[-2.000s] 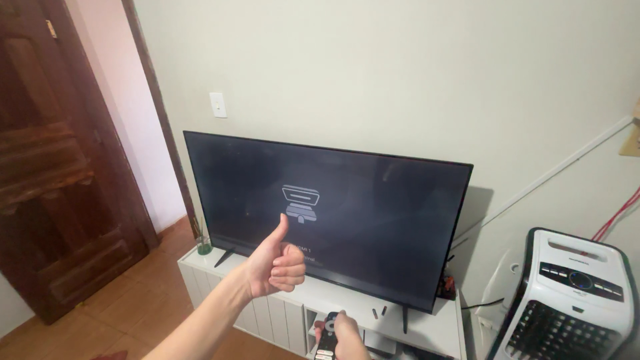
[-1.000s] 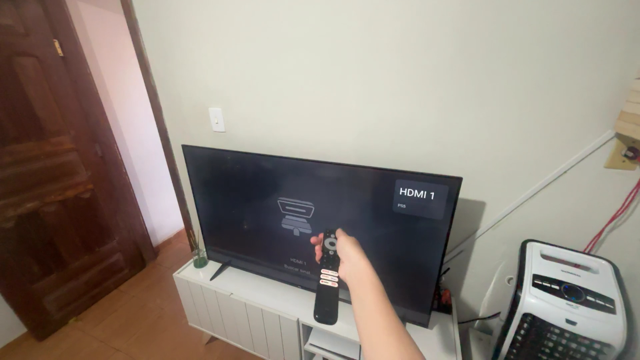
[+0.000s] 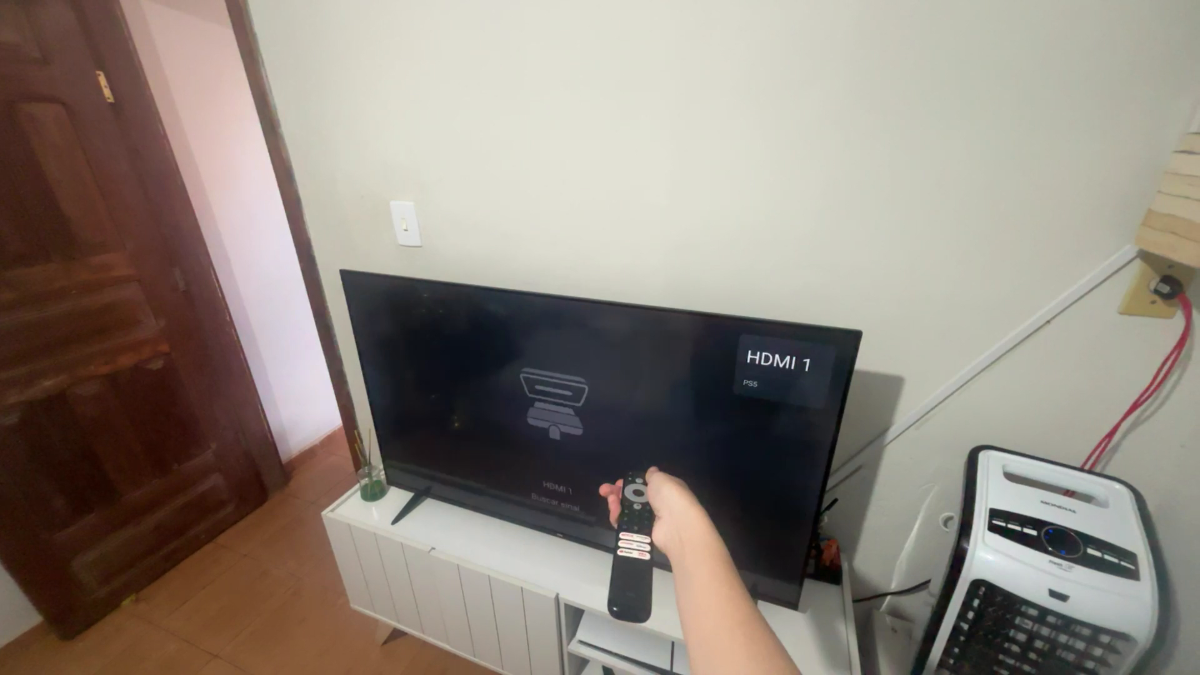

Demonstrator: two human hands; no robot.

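My right hand [image 3: 664, 506] holds a black TV remote control [image 3: 632, 572], thumb near its top end, in front of the lower part of the television. The flat-screen television [image 3: 450, 375] stands on a white TV cabinet [image 3: 450, 592]. Its dark screen shows a plug-and-port symbol, with an input box at the upper right. My left hand is out of the frame.
A glass reed diffuser [image 3: 372, 482] sits on the cabinet's left end. At the right stands a white and black air cooler [image 3: 1059, 553], below a wall outlet [image 3: 1139, 288] with red cords. A wooden door [image 3: 84, 328] is at the left, a light switch [image 3: 405, 224] above the television.
My left hand, thumb raised two seconds ago, has gone out of view. My right hand has risen with the remote in front of the screen. An input box has appeared on the television.
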